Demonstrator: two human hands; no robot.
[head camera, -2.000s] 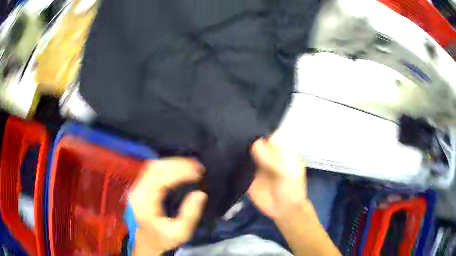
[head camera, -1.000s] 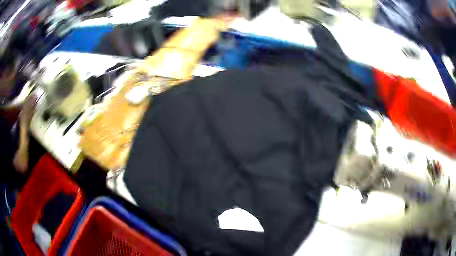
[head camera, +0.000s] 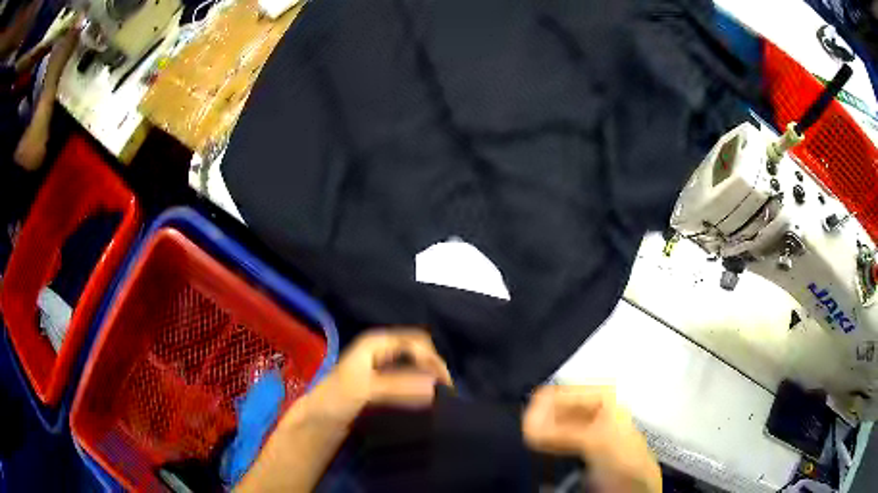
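A large black garment body (head camera: 481, 164) lies spread over the table left of the sewing machine, with a rounded opening near its front edge showing white beneath. My left hand (head camera: 395, 371) is closed on black cloth at the bottom centre. My right hand (head camera: 582, 428) is closed on the same dark cloth to the right, slightly blurred. The black cloth piece (head camera: 443, 438) hangs between both hands over the lap. Whether it is separate from the garment body is hard to tell.
The white sewing machine (head camera: 770, 231) stands at right, with a dark phone (head camera: 800, 418) on its bed. Red and blue baskets (head camera: 202, 327) stand at lower left, one holding a blue item. A worn wooden board (head camera: 207, 82) lies behind. Another person's arm (head camera: 43, 116) shows at far left.
The view has tilted down from one second ago. Both hands have come back into the picture, holding black cloth. The garment body stays spread, its opening now higher in the picture.
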